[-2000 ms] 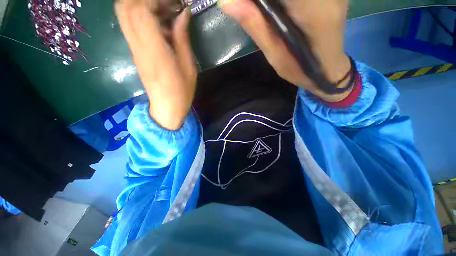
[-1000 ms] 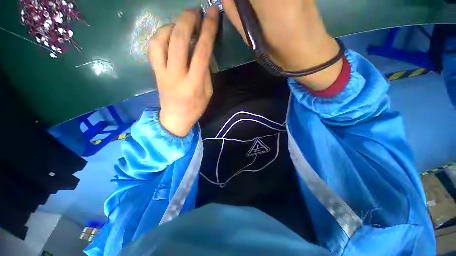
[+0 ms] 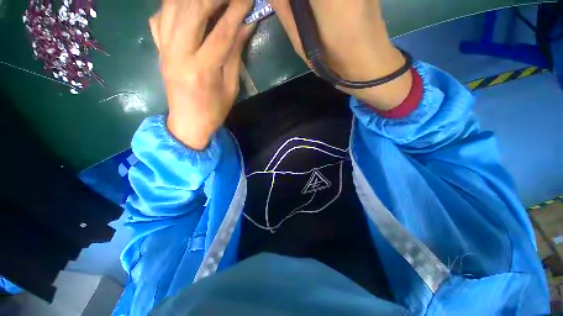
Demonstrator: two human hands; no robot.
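A small part of the circuit board (image 3: 259,11) shows at the top edge between my hands. My left hand (image 3: 200,58) is beside it, fingers bent, its fingertips at the board's left side and partly cut off by the top edge. My right hand (image 3: 346,37) is at the top right, its fingers out of the picture. The black cord (image 3: 315,52) runs down along it and around the wrist. The soldering iron's tip is not in view. Whether my left fingers pinch anything cannot be seen.
The pile of wired components (image 3: 62,43) lies at the upper left on the glossy green tabletop (image 3: 123,68). A thin pale strand (image 3: 114,97) lies below it. A pale strip (image 3: 248,80) is at the table's front edge. A black cloth (image 3: 43,179) hangs at the left.
My left hand has moved up and to the left, its fingers now more bent beside the board. My right hand has shifted slightly left. More of the board's lower edge shows than one second ago.
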